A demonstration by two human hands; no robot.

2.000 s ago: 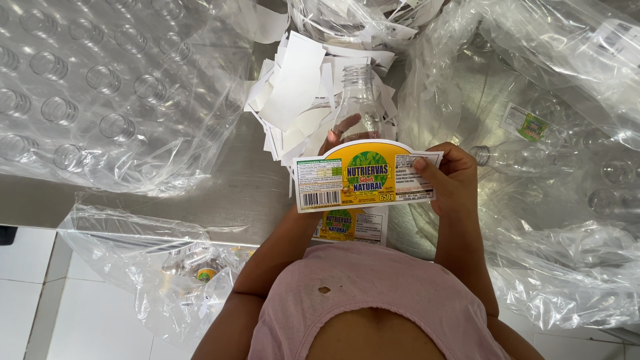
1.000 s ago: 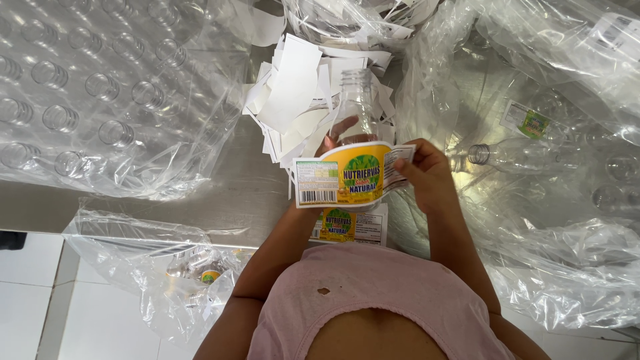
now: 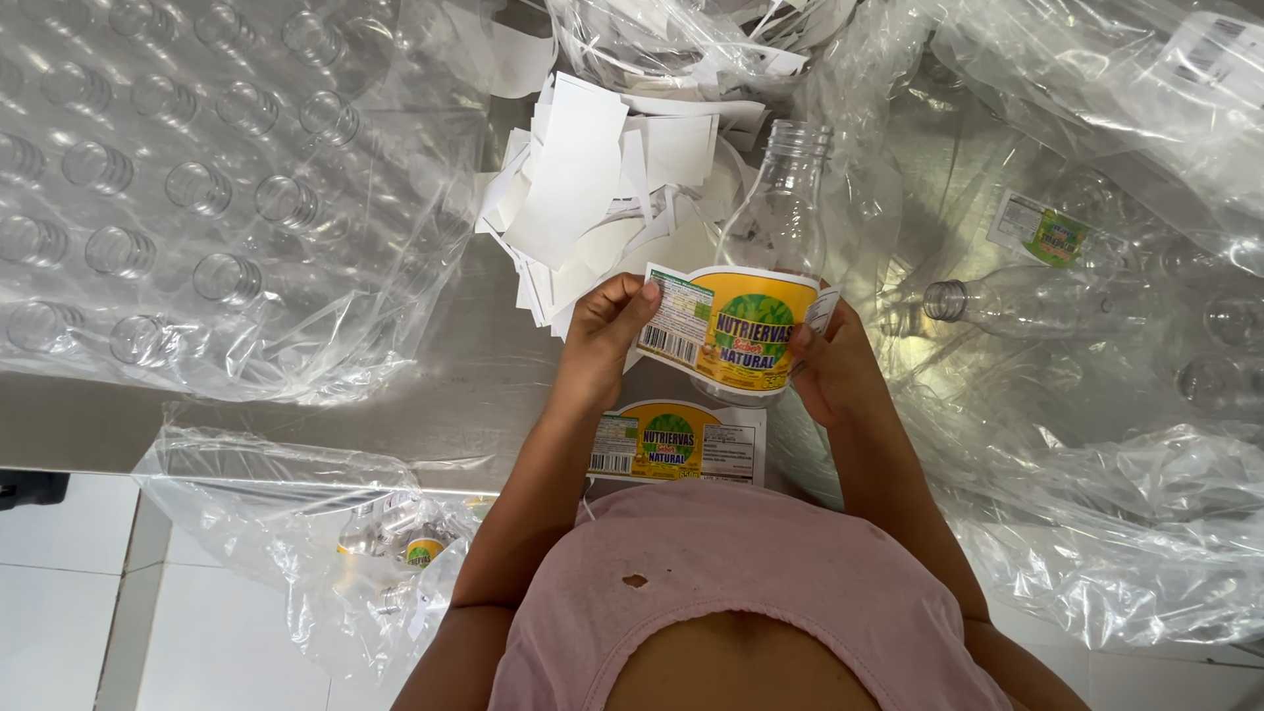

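A clear plastic bottle [image 3: 775, 212] leans neck-up and away in front of me, a yellow and white printed label [image 3: 750, 326] curved across its lower body. My left hand [image 3: 610, 321] pinches the label's left end, which stands off the bottle. At the right side, my right hand [image 3: 834, 355] grips the bottle, with the thumb on the label and its right end bent back. Another printed label [image 3: 681, 441] lies flat near the table's edge, below the bottle.
White paper pieces [image 3: 573, 178] are heaped behind my left hand. Bagged clear bottles [image 3: 197, 188] fill the left. A plastic bag at right holds a labelled bottle [image 3: 1047, 296]. Another bag [image 3: 296, 563] with labelled bottles hangs below the steel table's [image 3: 434, 395] front edge.
My left hand has moved from behind the label to its left end. The label, flat and spread two seconds ago, now curves around the bottle, and my right hand has come in against the bottle's side.
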